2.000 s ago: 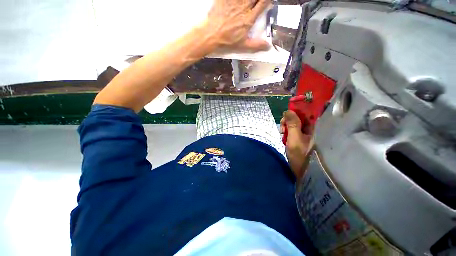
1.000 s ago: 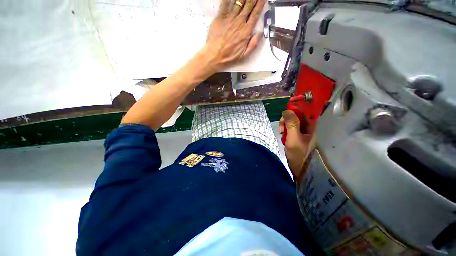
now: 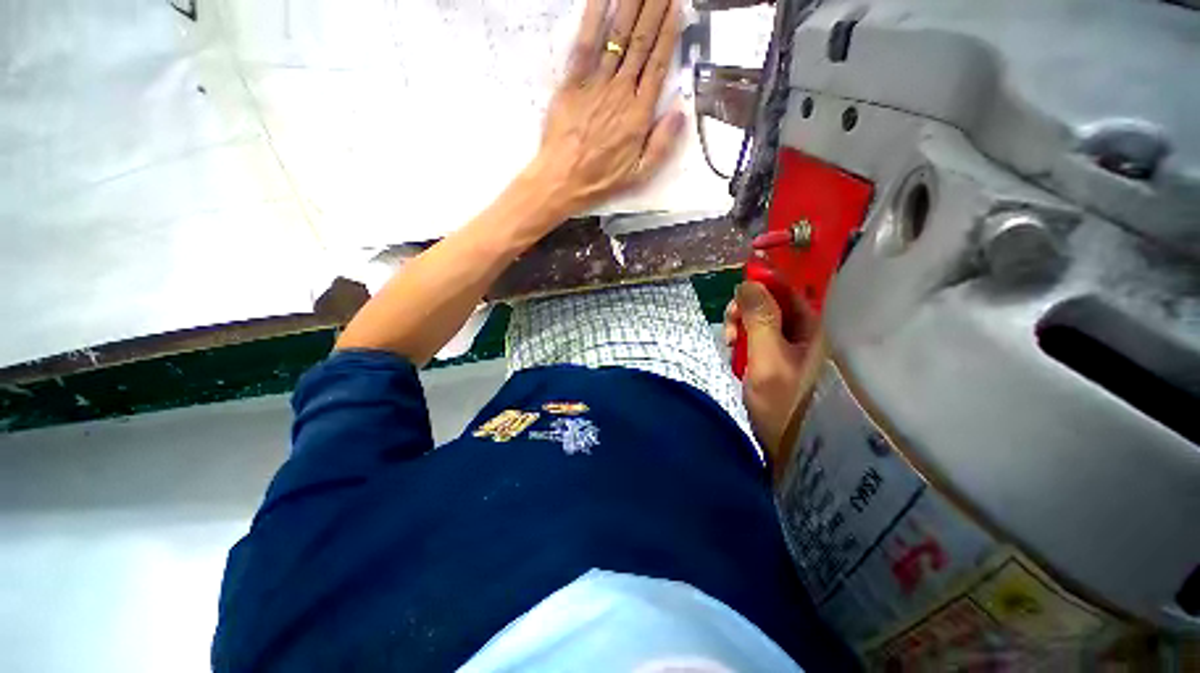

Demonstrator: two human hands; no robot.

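Note:
The large grey cutting machine (image 3: 974, 263), with paper labels low on its body, fills the right side. My right hand (image 3: 774, 345) is closed around its red handle (image 3: 755, 296); part of the hand is hidden by the machine body. My left hand (image 3: 608, 116) lies flat, palm down, fingers pointing away, on the white fabric lay (image 3: 395, 145), just left of the machine's narrow metal parts (image 3: 698, 86). The palm hides whatever is under it. The blade edge cannot be made out.
The dark brown table edge (image 3: 553, 259) with a green side (image 3: 224, 384) runs across in front of my body. A loose white scrap (image 3: 465, 334) hangs at the edge below my left forearm. A pale floor shows at the lower left.
My left hand has flattened onto the lay after being curled near the blade area. The lay's near edge now covers the metal base plate seen earlier. My right hand keeps its grip.

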